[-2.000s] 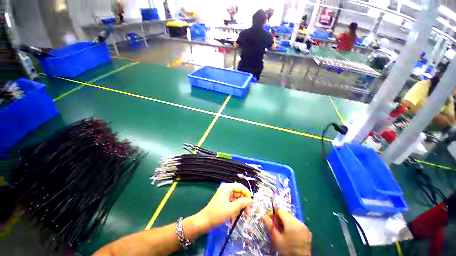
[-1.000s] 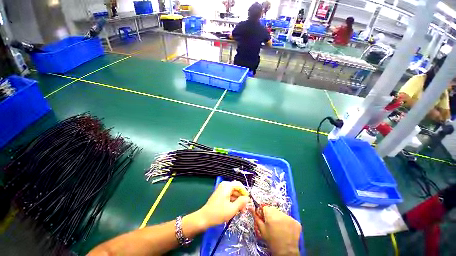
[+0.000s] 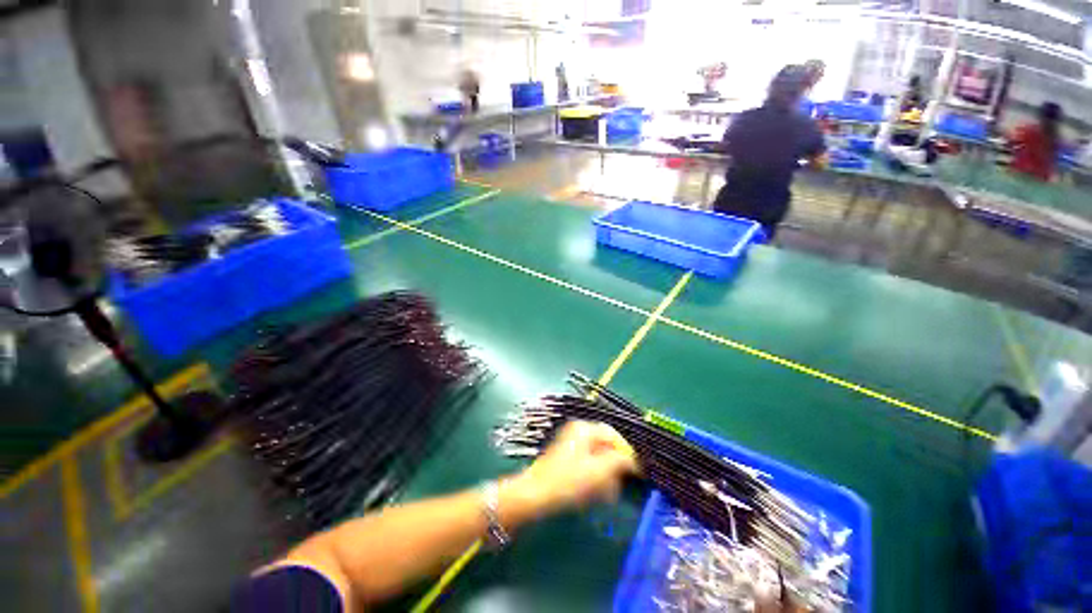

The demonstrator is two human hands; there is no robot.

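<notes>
My left hand [image 3: 587, 465], blurred, is over the near side of the bundle of black cables with pale tips [image 3: 689, 467]. Its fingers are bent, with a yellow patch at the fingertips; whether they hold a cable cannot be told. The bundle lies across the left edge of the near blue tray [image 3: 857, 539], with a green marker [image 3: 666, 422] on it. Silvery-white shreds [image 3: 707, 575] fill the tray. A blurred pinkish patch at the bottom edge, among the shreds, may be part of my right hand; no cutters can be made out.
A spread heap of dark cables [image 3: 359, 395] lies at left on the green table. Blue bins stand beyond it [image 3: 240, 275] [image 3: 389, 177]. A shallow blue tray [image 3: 677, 237] is farther across, and a blue bin [image 3: 1042, 527] at right. A person in dark clothes [image 3: 766, 150] stands beyond the table.
The view has swung left. My left hand has moved away from the shreds toward the cable bundle. My right hand and its tool, earlier over the tray, no longer show clearly.
</notes>
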